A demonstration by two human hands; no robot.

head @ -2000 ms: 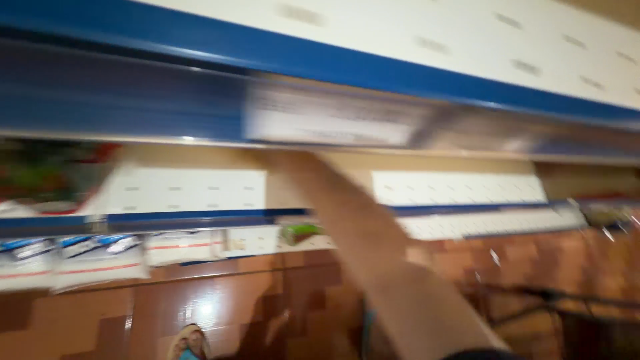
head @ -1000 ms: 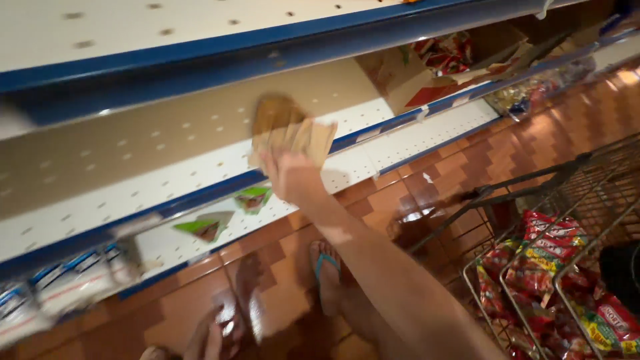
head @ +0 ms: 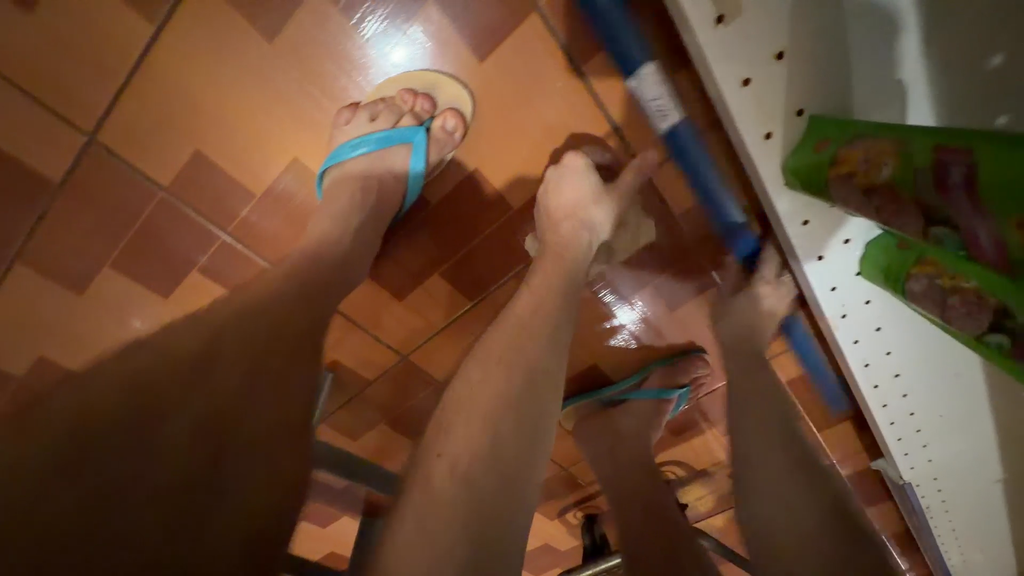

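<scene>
My left hand (head: pixel 580 200) is near the middle, above the tiled floor, with its back up and thumb extended to the right. Under it and beside its wrist shows a pale, crumpled cloth or paper (head: pixel 634 234), blurred and partly hidden. To the right, my right hand (head: pixel 756 300) is closed around a blue rail (head: pixel 704 172) that bears a white label (head: pixel 656 96). Blur hides its fingertips. Beyond the rail lies a white perforated shelf (head: pixel 848 296). Two green packets, an upper one (head: pixel 912 176) and a lower one (head: pixel 952 292), rest on it.
My feet in blue-strapped flip-flops, the left foot (head: pixel 384 144) and the right foot (head: pixel 640 392), stand on reddish tiles (head: pixel 240 104). Dark and metal bars (head: pixel 596 564), partly hidden, are at the bottom between my legs. The shelf's edge runs diagonally down the right side.
The pale crumpled item was in my right hand over the shelf; now it shows under my left hand. My right hand has moved to the blue rail. The view has turned strongly towards the floor.
</scene>
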